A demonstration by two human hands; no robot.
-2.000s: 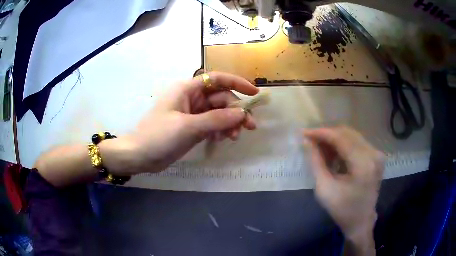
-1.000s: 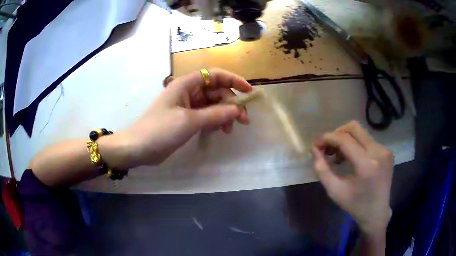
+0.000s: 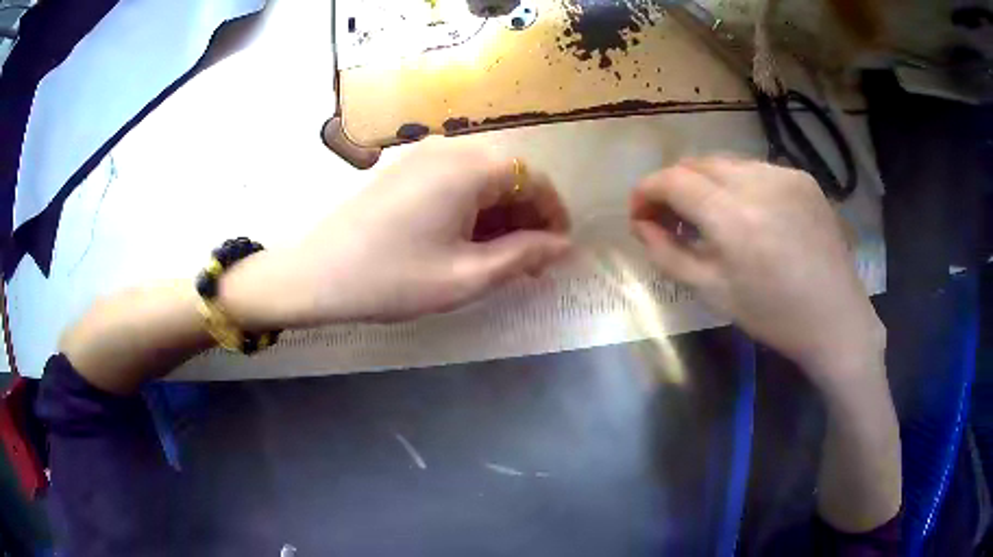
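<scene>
A narrow pale yellowish strip [image 3: 653, 326], badly blurred, hangs at a slant between my hands, over the table's front edge. A faint thread-like line shows between my fingertips. My left hand [image 3: 425, 239], with a gold ring and a beaded bracelet, is over the table with thumb and fingers brought together. My right hand [image 3: 762, 245] is opposite it with its fingers curled and pinched. A gap lies between the two hands. Blur and the fingers hide what each fingertip holds.
The orange machine bed cover [image 3: 479, 98] lies behind my hands. Black-handled scissors [image 3: 833, 141] lie behind my right hand. A pale garment piece [image 3: 120, 65] with dark cloth is at upper left. The table edge has a printed scale [image 3: 392, 335]. Dark cloth [image 3: 436, 468] covers my lap.
My right hand has moved up and closer to my left hand. The strip has swung lower, and the beige piece in my left fingers no longer shows. The view has shifted, dropping the machine head.
</scene>
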